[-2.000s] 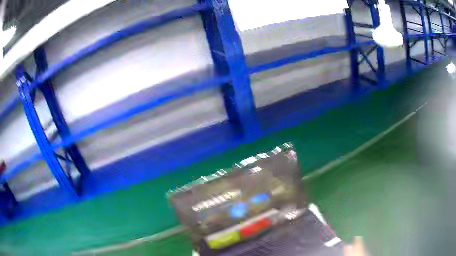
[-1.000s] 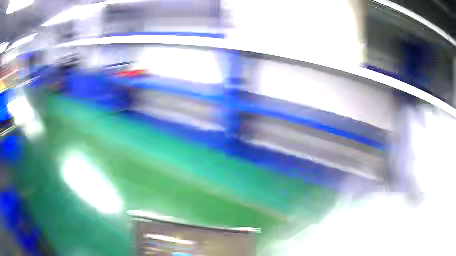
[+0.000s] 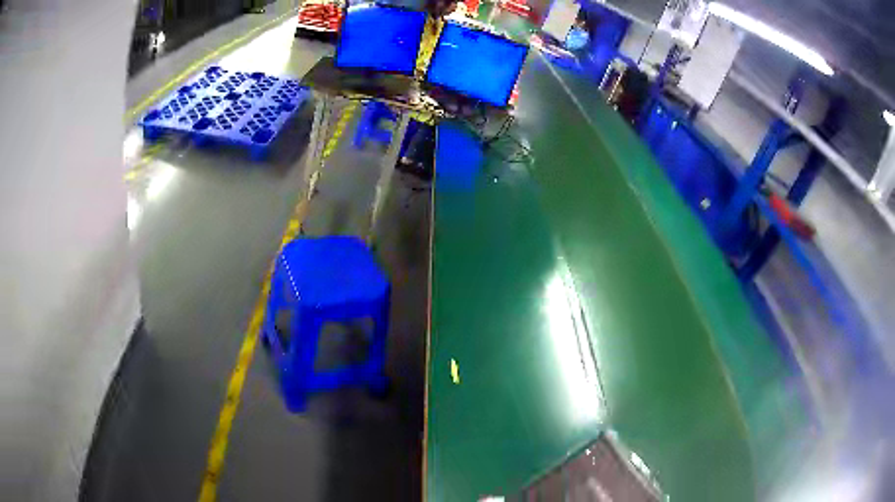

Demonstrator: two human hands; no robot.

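Note:
A laptop point(image 3: 589, 478) shows only its dark screen corner at the bottom edge of the head view, on the green bench top point(image 3: 500, 324). Its keyboard and the rest of it are cut off by the frame. Neither my left hand nor my right hand can be made out.
Two monitors with blue screens point(image 3: 381, 39) point(image 3: 476, 64) stand at the far end, with black cords beside them. A blue stool point(image 3: 334, 279) and a blue pallet point(image 3: 226, 106) are on the grey floor left of the bench. Blue shelving point(image 3: 761, 186) runs along the right.
The view has swung left along the bench. The monitors, stool and pallet have come into view, and the laptop has shifted to the bottom edge. The fingertip seen earlier is out of view.

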